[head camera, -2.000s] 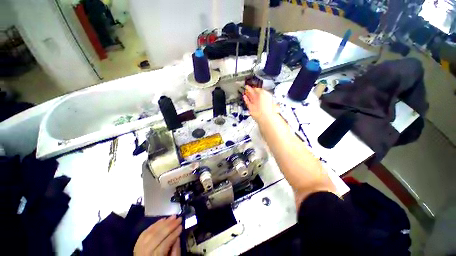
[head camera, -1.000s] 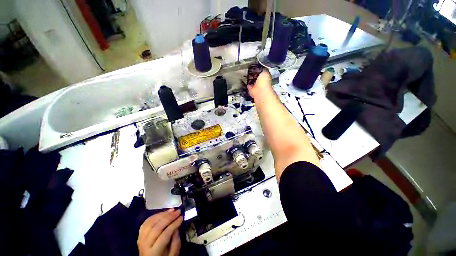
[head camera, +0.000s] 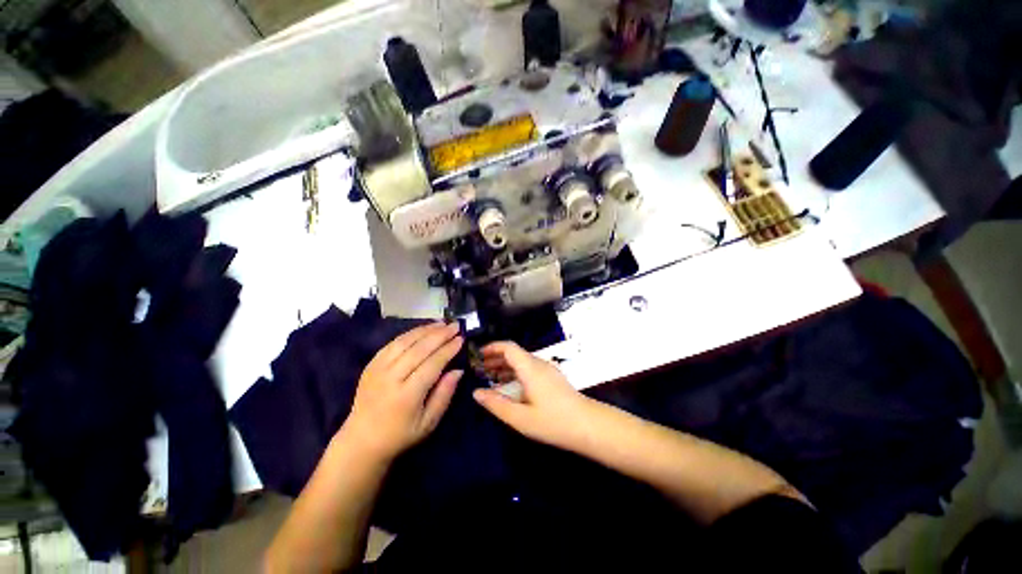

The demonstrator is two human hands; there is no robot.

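The off-white overlock machine (head camera: 516,168) stands in front of me with a yellow label on top. Dark cloth (head camera: 325,359) lies left of its needle area and hangs toward my lap. My left hand (head camera: 406,387) holds the cloth's edge just before the presser foot (head camera: 457,294), fingers close together. My right hand (head camera: 544,398) is beside it, fingers curled around a small tool (head camera: 510,390) with a pale part showing; its exact kind is unclear. The fingers hide the tool's tip and part of the cloth edge.
A dark pile (head camera: 107,370) drapes over the left table end. Right of the machine are a slotted yellowish tray (head camera: 765,207), a small dark cone (head camera: 686,116) and a lying cone (head camera: 857,146). A large dark heap (head camera: 807,415) hangs below the right edge.
My right hand has come back from behind the machine to the needle area, now with a small tool. My left hand stays at the cloth. The view has tilted down, showing the tray.
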